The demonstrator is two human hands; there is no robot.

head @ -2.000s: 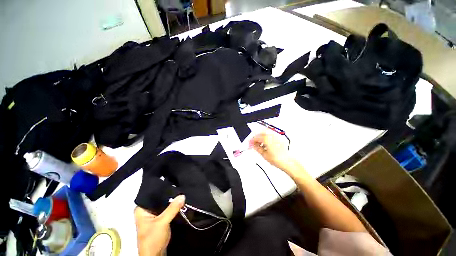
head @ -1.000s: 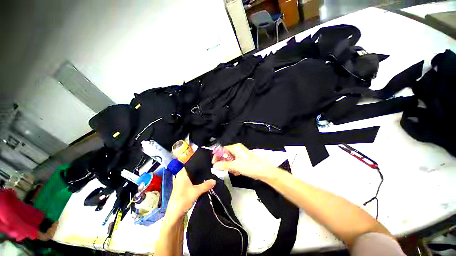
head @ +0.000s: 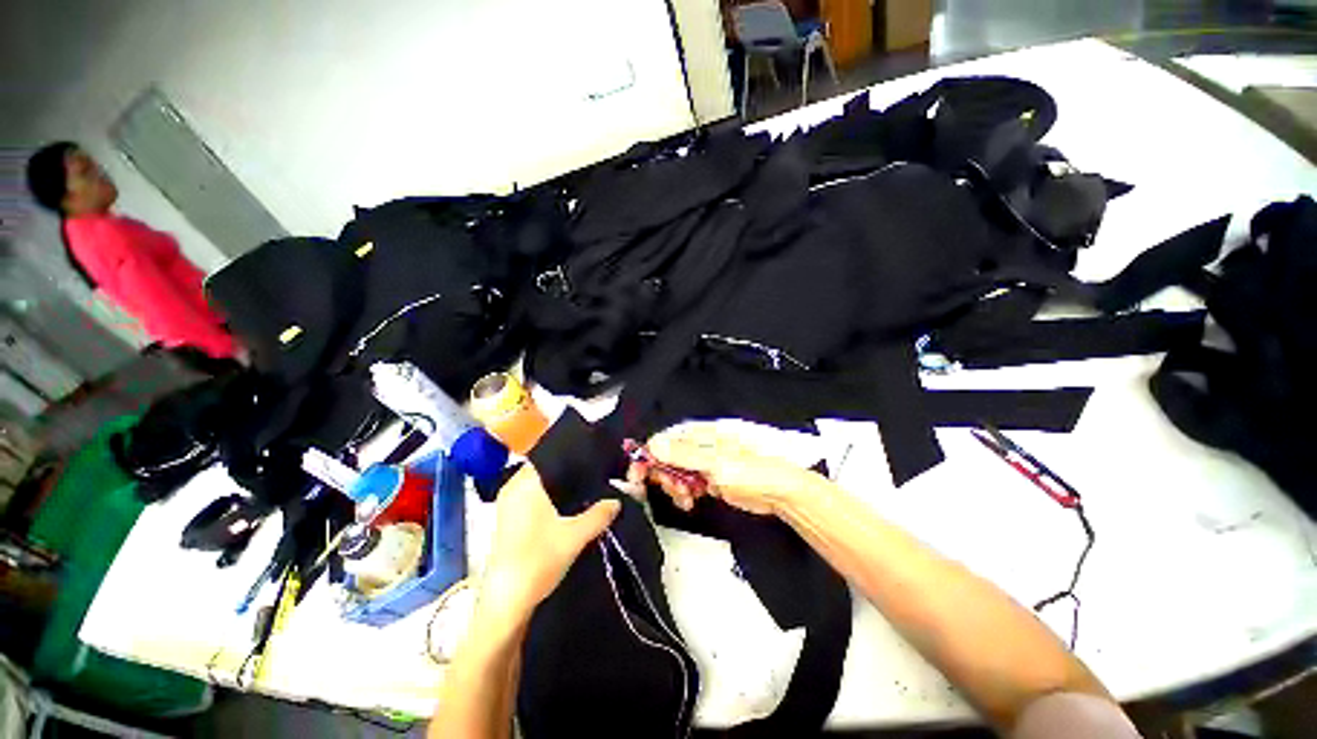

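My left hand (head: 542, 549) grips a black fabric piece (head: 592, 643) near the front of the table, its thumb beside the upper end of a pale zipper line (head: 636, 599). My right hand (head: 701, 469) is closed on a small pink-red tool (head: 664, 469), just right of the held piece's upper end. The fingers partly hide the tool, and its tip is hard to make out. A wide black strap (head: 823, 621) curves down to the right of the held piece.
Black bag bodies (head: 693, 260) heap across the back. Left stand a blue tray (head: 451, 541), spray can (head: 419, 400), blue cap (head: 478, 453) and orange jar (head: 509, 412). Red-black snips (head: 1028, 465) lie right, more black goods (head: 1271, 339) at the right edge. A person (head: 137, 274) is far left.
Since two seconds ago, the right hand has come from beside the snips to the held piece with the pink tool. The view has swung left; a person has come into view.
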